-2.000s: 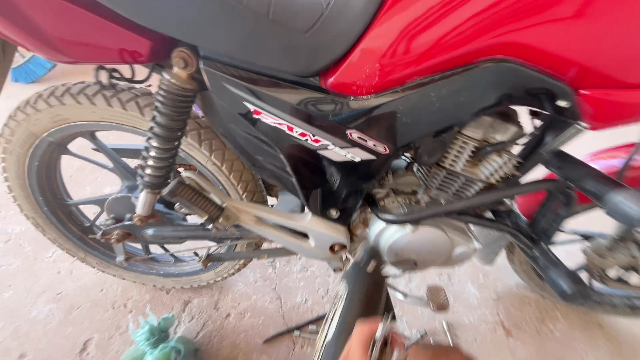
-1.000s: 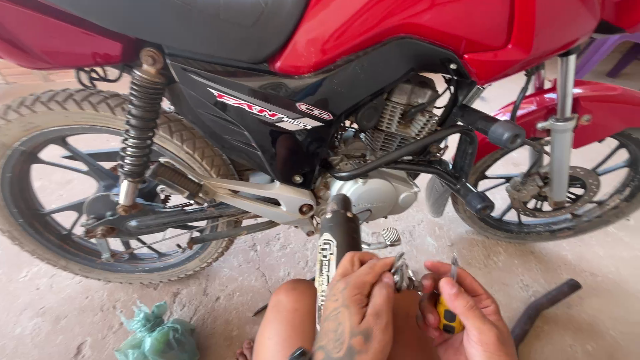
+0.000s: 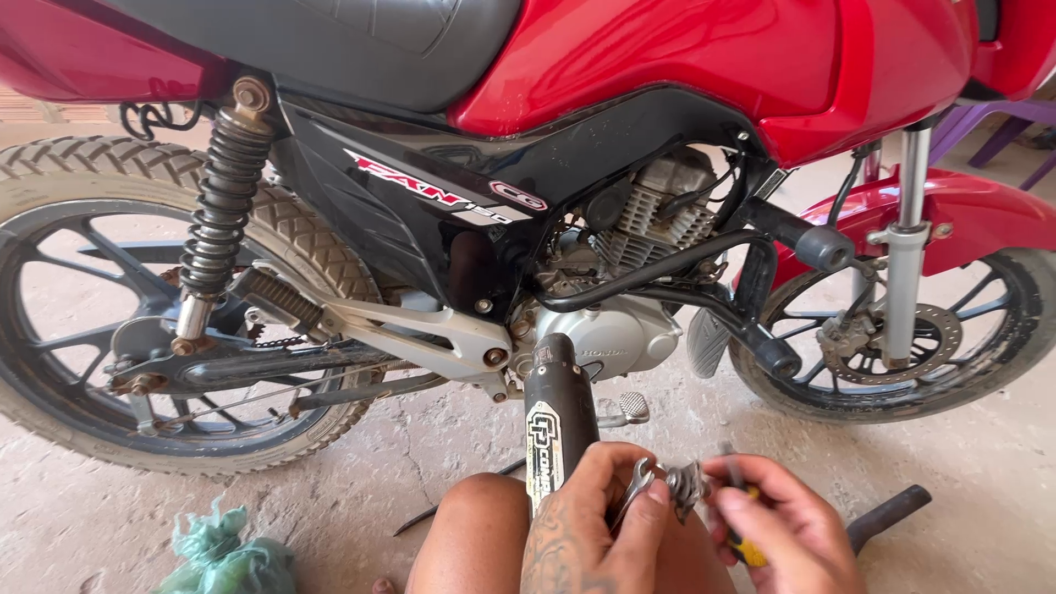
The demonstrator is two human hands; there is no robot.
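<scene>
My left hand [image 3: 606,528], tattooed on its back, grips an open-ended wrench [image 3: 634,488] together with a small shiny metal part [image 3: 685,488], perhaps a clamp or spring. My right hand [image 3: 780,524] has its fingers at that part and holds a screwdriver with a yellow and black handle [image 3: 745,546]; its shaft is blurred. A black exhaust muffler [image 3: 563,412] with a sticker stands upright behind my left hand, between my knees. Beyond it is a red motorcycle [image 3: 693,74] with a silver engine cover [image 3: 615,338].
A green plastic bag [image 3: 227,553] lies on the concrete floor at the lower left. A dark pipe [image 3: 891,516] lies right of my hands. The foot pedal [image 3: 631,410] and black crash bar [image 3: 660,272] stick out toward me. A thin dark rod [image 3: 462,499] lies beside my knee.
Both hands have come closer together, and my right fingers now meet the metal part in my left hand. Two seconds ago the hands were mostly out of view.
</scene>
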